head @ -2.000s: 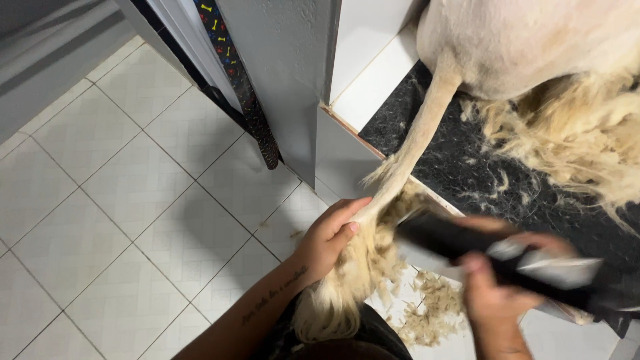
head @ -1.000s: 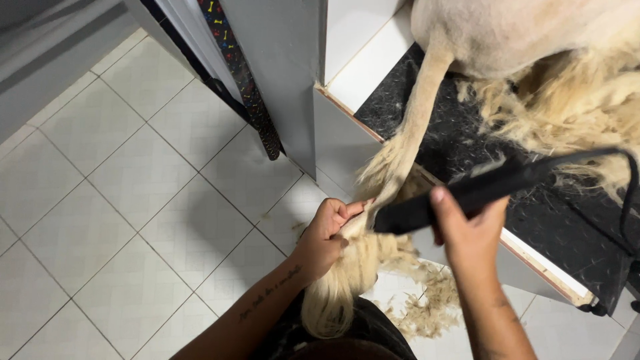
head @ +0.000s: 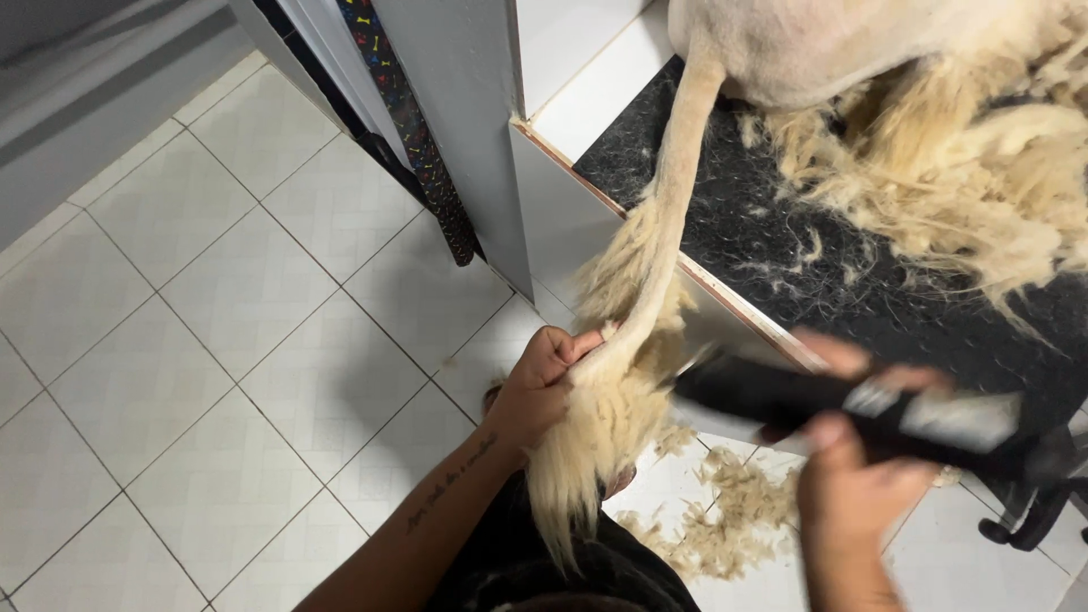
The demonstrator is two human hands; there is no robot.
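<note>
A dog's tail (head: 680, 195) stretches down from the shorn, cream-coloured hindquarters (head: 790, 51) past the edge of the table. Its upper part is clipped short; long fur (head: 586, 450) hangs from its lower end. My left hand (head: 544, 382) pinches the tail near that end, thumb and fingers closed on it. Just right of the tail, my right hand (head: 867, 459) grips a black electric hair clipper (head: 765, 395), blurred, its head pointing left toward the hanging fur. Whether the blade touches the fur, I cannot tell.
Cut fur (head: 960, 187) lies heaped on the black table mat (head: 739, 238). More clippings (head: 731, 510) are on the tiled floor (head: 255, 297). A grey wall end (head: 459, 110) stands left of the table's edge (head: 739, 306). A black stand foot (head: 1028, 510) shows at the lower right.
The clipper has moved away from the tail to the right and turned in my right hand since a second ago. Along the tail, more skin shows close-clipped. My left hand keeps hold of it.
</note>
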